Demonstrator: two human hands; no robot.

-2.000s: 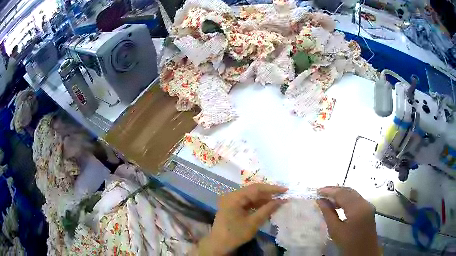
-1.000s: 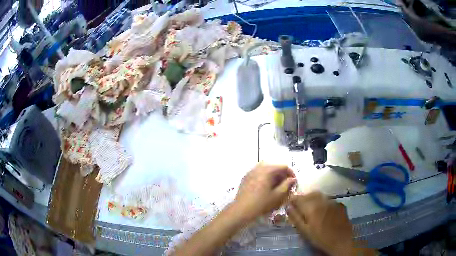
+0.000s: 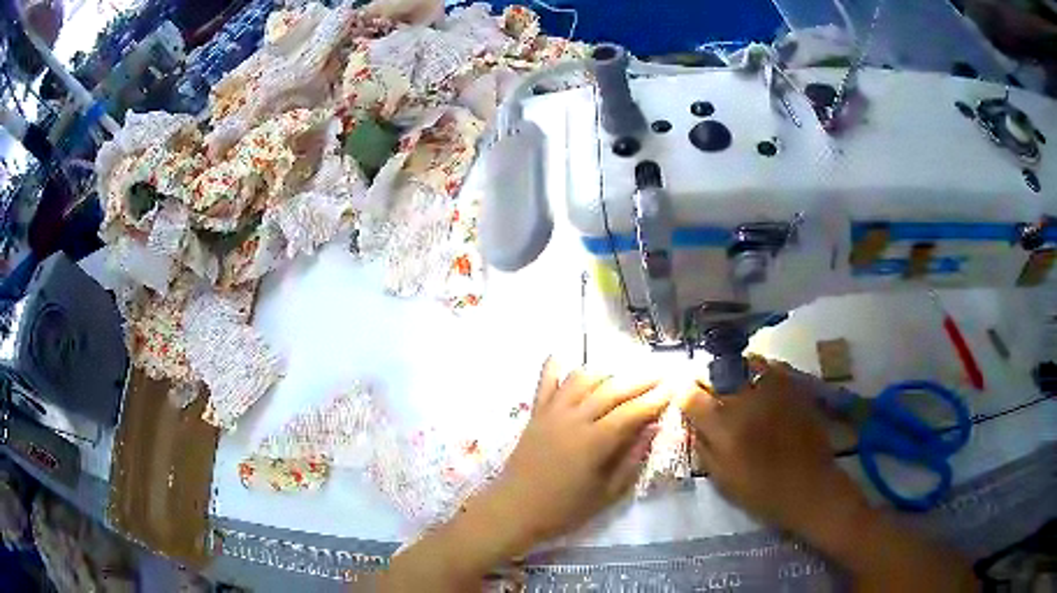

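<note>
A strip of crinkled floral cloth (image 3: 429, 458) lies along the front of the table and runs under my left hand to the needle area. My left hand (image 3: 585, 434) lies on the cloth just left of the presser foot, fingers spread. My right hand (image 3: 759, 434) is at the cloth right by the presser foot, fingers bent; its fingertips seem to pinch the cloth edge, partly hidden by glare. The white sewing machine head (image 3: 742, 174) stands behind my hands. Its needle area (image 3: 695, 336) is brightly lit.
Blue-handled scissors (image 3: 916, 446) lie right of my right hand. A small brown block (image 3: 833, 359) and a red slim tool (image 3: 962, 351) lie behind them. A floral cloth pile (image 3: 278, 174) is at back left, a brown board (image 3: 162, 463) at left, and a grey lamp (image 3: 516, 197) beside the machine head.
The view has swung right and closer to the machine. The cloth and both hands have moved from the table front to the needle area. My left hand has flattened onto the cloth.
</note>
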